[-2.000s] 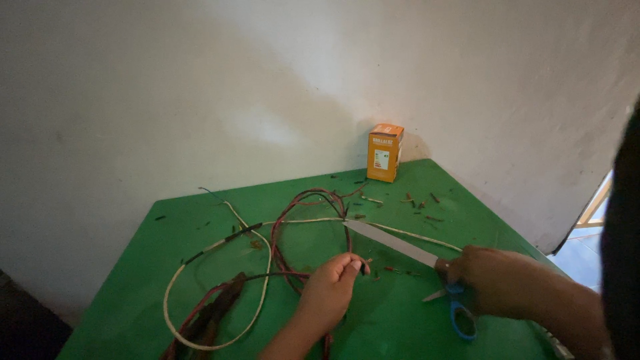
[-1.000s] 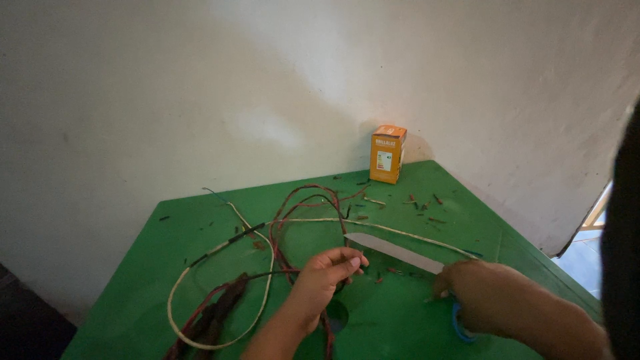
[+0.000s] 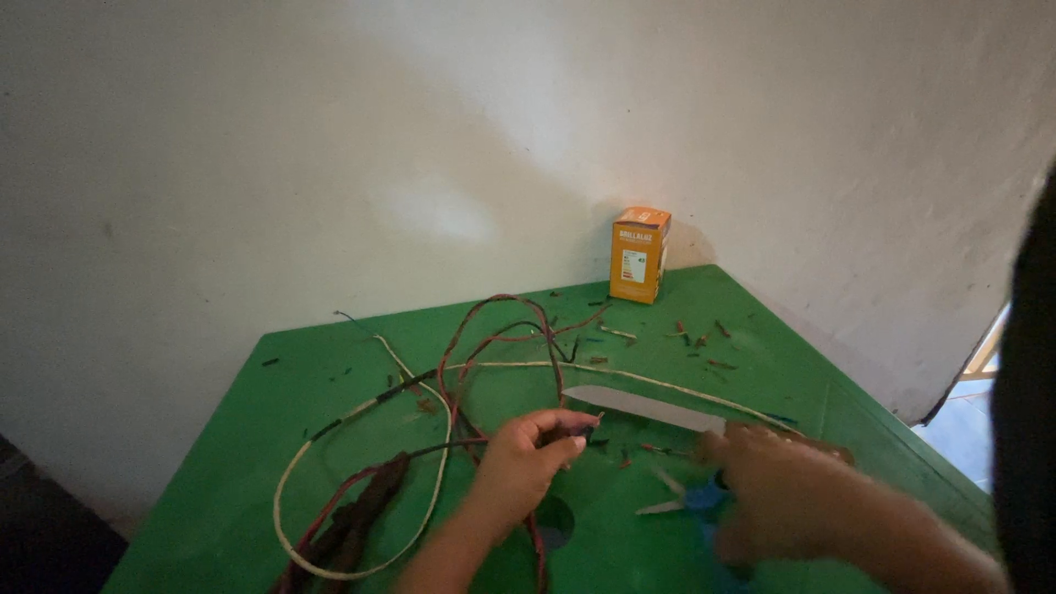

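Note:
My left hand [image 3: 532, 454] pinches a dark wire end between thumb and fingers, with a small tip showing past them. My right hand [image 3: 784, 495], blurred, is around the blue handles of a pair of scissors [image 3: 701, 497], whose blades stand apart, pointing left. Just beyond it lies a knife [image 3: 648, 407], blade toward the left hand, its brown handle partly hidden by the right hand. Red and black twisted wires [image 3: 445, 363] loop behind the left hand and run beneath it. A pale cable [image 3: 278, 487] with dark taped parts curves around on the left.
The green table [image 3: 223, 429] has a round hole [image 3: 554, 521] near the left forearm. An orange light bulb box [image 3: 635, 264] stands at the back against the wall. Short wire scraps [image 3: 701, 340] are scattered at the right. A dark brown bundle [image 3: 363, 511] lies at the lower left.
The scissors have moved left, with my right hand now around their handles. My left hand has stayed near the knife tip, holding the wire end.

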